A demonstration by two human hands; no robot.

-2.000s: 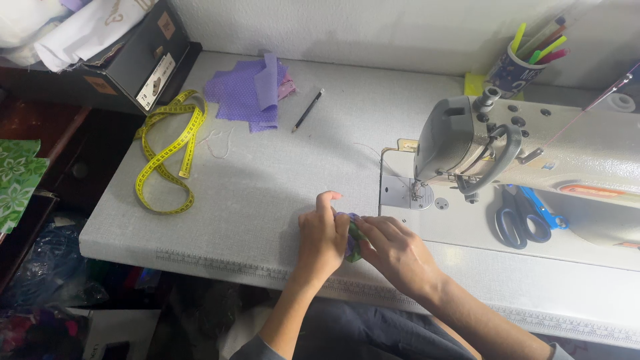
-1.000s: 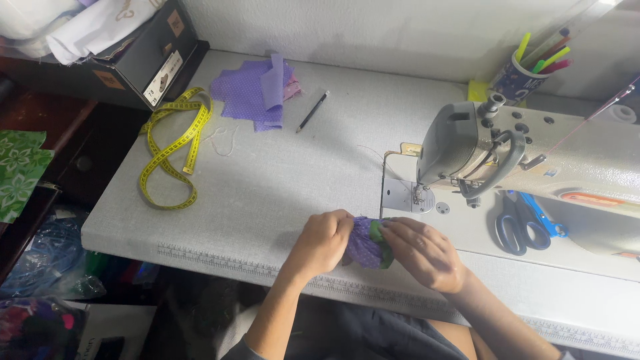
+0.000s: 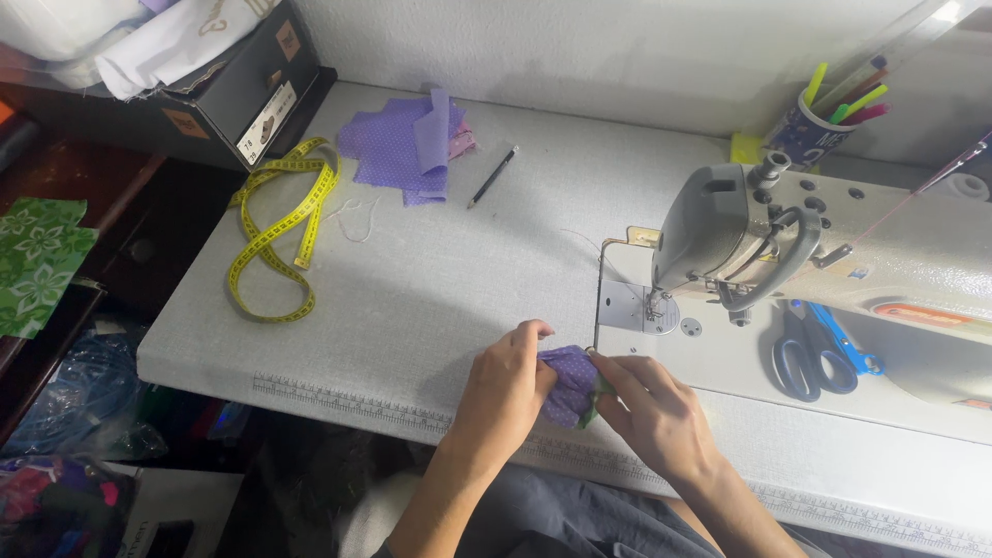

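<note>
Near the front edge of the table, a gathered piece of purple dotted fabric (image 3: pixel 568 387) with a green part on its right side is held between both hands. My left hand (image 3: pixel 508 384) grips its left side between thumb and fingers, the index finger raised. My right hand (image 3: pixel 655 403) pinches the green part at the right, where a small ring-like edge shows at the fingertips. Just beyond my right hand are the needle plate (image 3: pixel 632 307) and presser foot of a sewing machine (image 3: pixel 728 232). No fabric lies under the foot.
A yellow tape measure (image 3: pixel 267 244), purple fabric scraps (image 3: pixel 403 147) and a pencil (image 3: pixel 493 177) lie on the table's left half. Scissors (image 3: pixel 814 360) and a smaller blue-handled tool (image 3: pixel 849 341) rest under the machine arm. A cup of markers (image 3: pixel 810 128) stands behind; a dark box (image 3: pixel 225 93) is at left.
Both hands have stayed on the fabric and shifted their grip. More purple fabric shows between them than two seconds ago, and less green than one second ago.
</note>
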